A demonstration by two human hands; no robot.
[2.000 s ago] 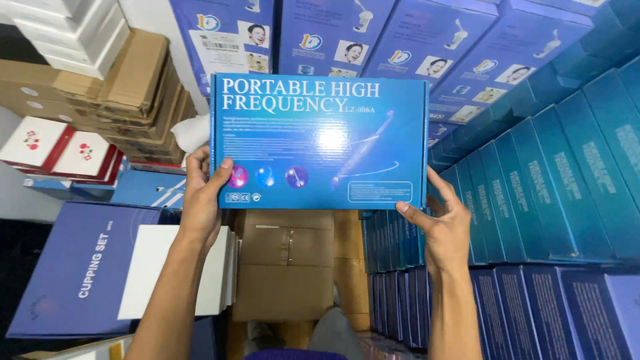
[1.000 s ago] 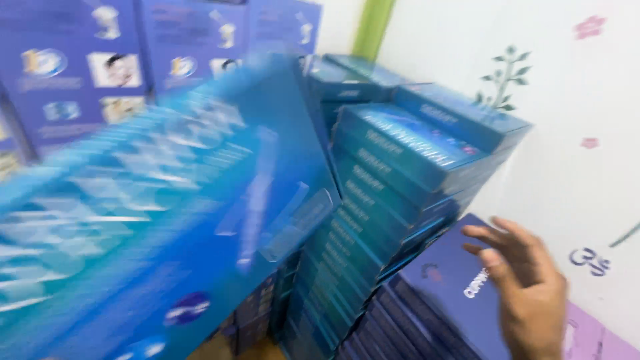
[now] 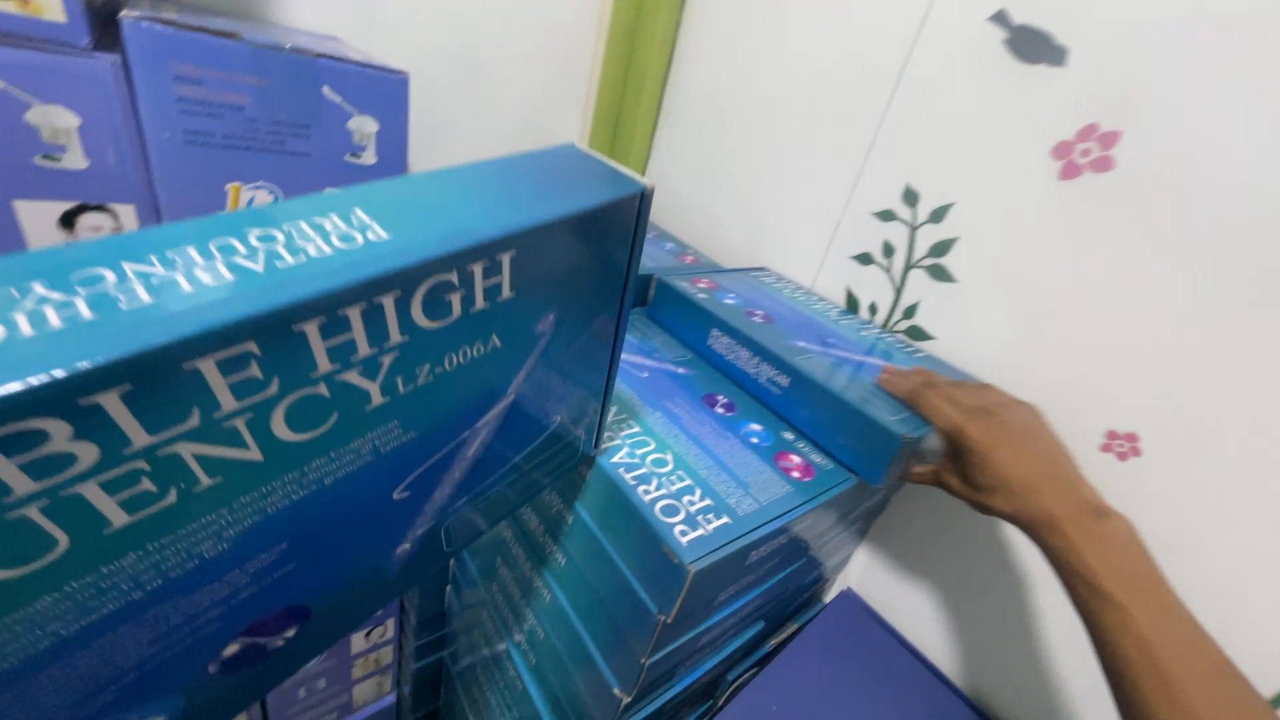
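A blue-teal cardboard box printed "Portable High Frequency" (image 3: 330, 400) fills the left of the head view, tilted and close to the camera. My left hand is out of sight, so its hold on this box cannot be seen. On the right, my right hand (image 3: 960, 440) grips the near corner of a similar blue box (image 3: 800, 365), thumb and fingers at its end. That box lies on top of the stack beside the wall. Next to it, another box of the same kind (image 3: 720, 450) lies flat, printed face up, on several more.
Large purple cartons (image 3: 270, 110) stand behind at the upper left. A white wall (image 3: 1150, 300) with plant and flower decals rises at the right, beside a green vertical strip (image 3: 635, 85). A dark purple box (image 3: 850, 665) sits low at the front.
The view has swung right to the wall and stack. My right hand, on the displayed box's edge two seconds ago and free one second ago, has taken hold of a box on the stack.
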